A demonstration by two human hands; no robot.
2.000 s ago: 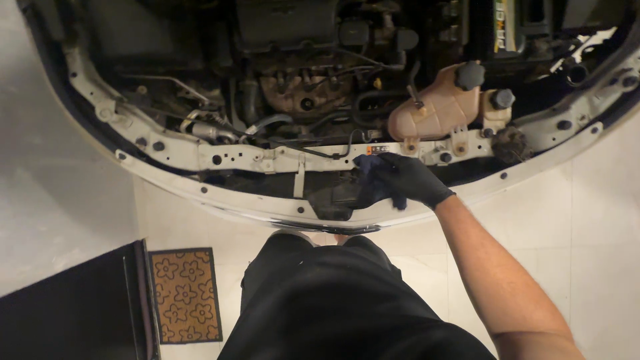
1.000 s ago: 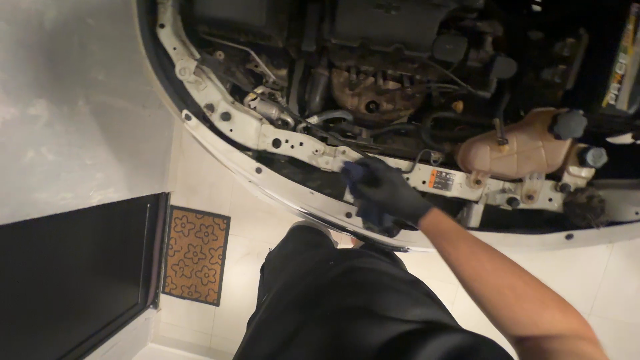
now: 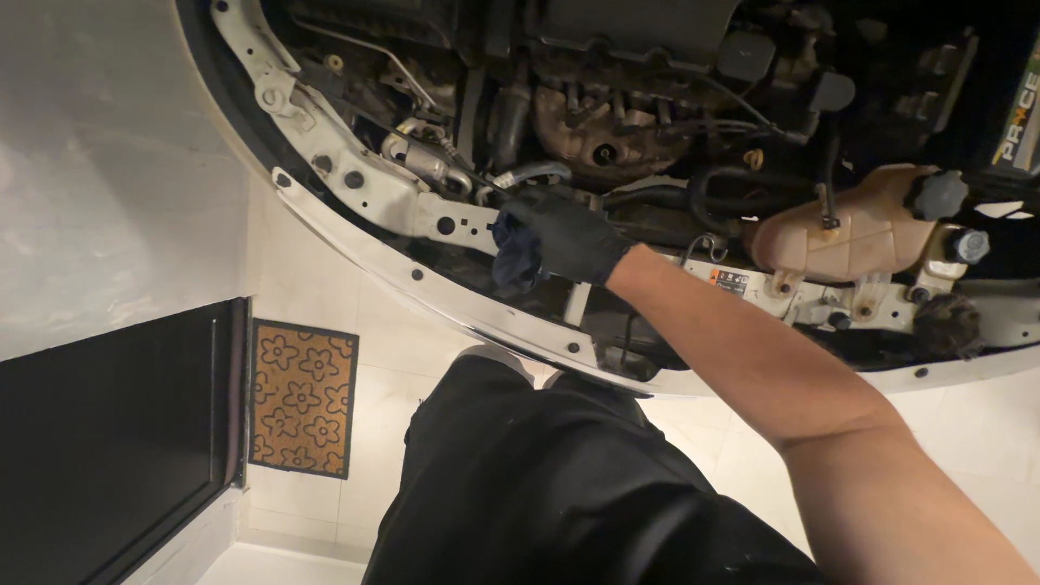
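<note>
Wearing a black glove, my right hand [image 3: 573,236] is closed on a bunched dark blue cloth [image 3: 517,250]. Hand and cloth rest over the white radiator support panel [image 3: 398,199] at the front of an open car engine bay. Behind the hand runs a dark hose with a pale metal pipe end [image 3: 532,172]. Farther back is the rusty exhaust manifold heat shield [image 3: 601,134]. To the right of the hand, a label with symbols [image 3: 729,281] is stuck on the panel. My left hand is out of view.
The brownish coolant expansion tank [image 3: 849,227] and a capped reservoir [image 3: 967,245] stand on the right, near a Pryce battery [image 3: 1016,122]. The white bumper edge [image 3: 479,313] curves before my legs. A flowered doormat [image 3: 302,398] lies by a black door [image 3: 114,431].
My right hand, with the cloth, has moved left along the panel, from beside the label to well left of it. The view has shifted left.
</note>
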